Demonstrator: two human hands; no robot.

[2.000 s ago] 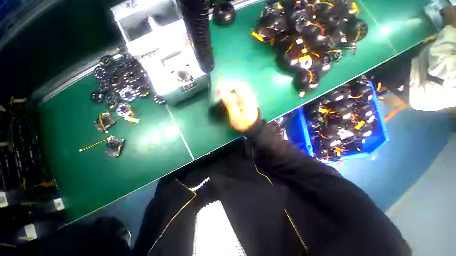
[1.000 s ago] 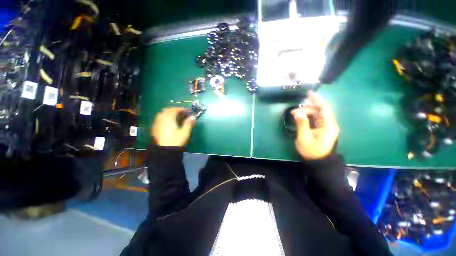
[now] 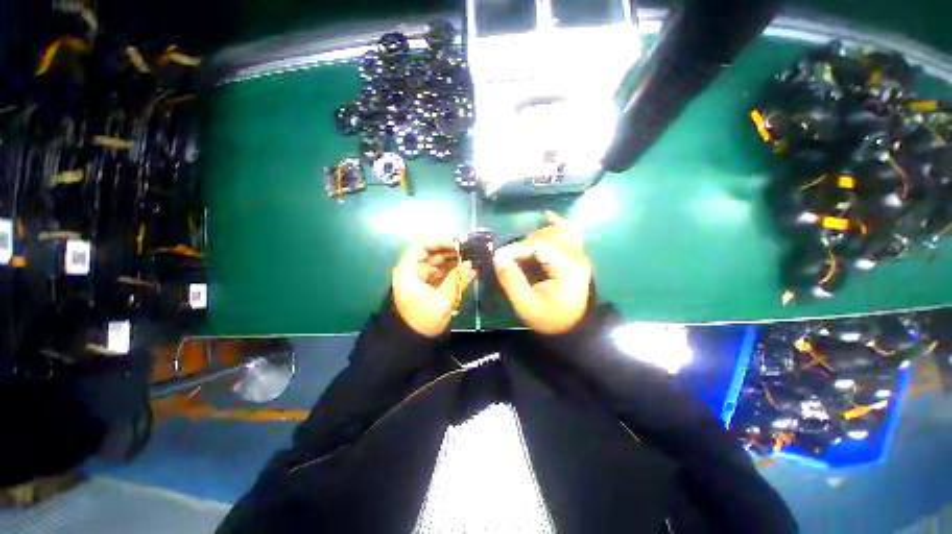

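My left hand (image 3: 426,289) and my right hand (image 3: 548,280) are close together over the front edge of the green bench. Between their fingertips is a small dark unit (image 3: 478,246), with a thin orange strip at my left fingers. My left fingers grip it on its left side. My right fingertips are at its right side; whether they grip it is hidden. Two small silvery modules, one (image 3: 343,177) and another (image 3: 389,169), lie on the bench to the left. A black electric screwdriver (image 3: 668,83) hangs beside the white box (image 3: 538,115).
Black ring parts (image 3: 412,99) are heaped left of the white box. Black units with orange tails (image 3: 851,177) are piled at right. A blue bin (image 3: 739,378) of similar units stands below the bench edge. Stacked dark trays (image 3: 104,188) are at left, with a stool (image 3: 266,375) below.
My left hand has moved right from the silvery piece, which is gone from its place on the bench. My right hand has moved in, and both hands meet at the dark unit. The view has shifted.
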